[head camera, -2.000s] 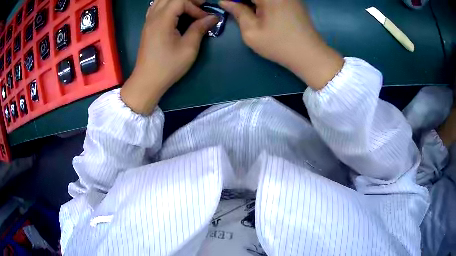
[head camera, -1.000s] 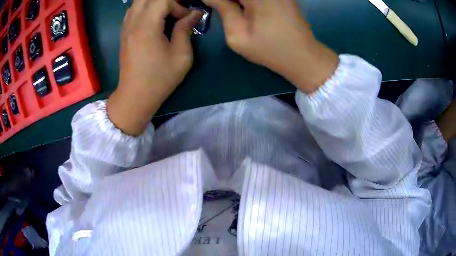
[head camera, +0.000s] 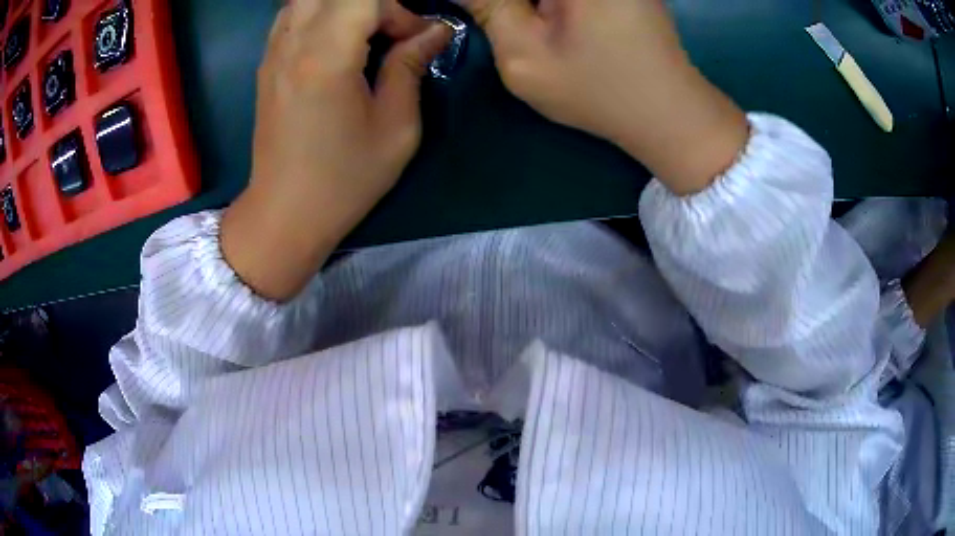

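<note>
A small glossy black watch case (head camera: 448, 47) is at the top edge of the view, between my two hands. My left hand (head camera: 340, 99) grips it between thumb and fingers. My right hand (head camera: 592, 68) is bent over its right side, with its fingertips cut off by the top edge. I cannot tell whether my right fingers hold a tool or the case. The red-orange parts tray (head camera: 168, 136) lies at the left with black watch pieces in several pockets; some pockets near its front edge are empty.
A small knife with a cream handle (head camera: 865, 94) lies at the right on the dark green bench mat (head camera: 545, 173). A clear object with a red diamond mark (head camera: 913, 23) is at the top right corner. Part of another person's arm (head camera: 930, 285) shows at the right edge.
The tray has shifted left in view and less of it shows. The knife sits slightly lower and further right. The clear object shows more at the top right. My hands still work at the watch case.
</note>
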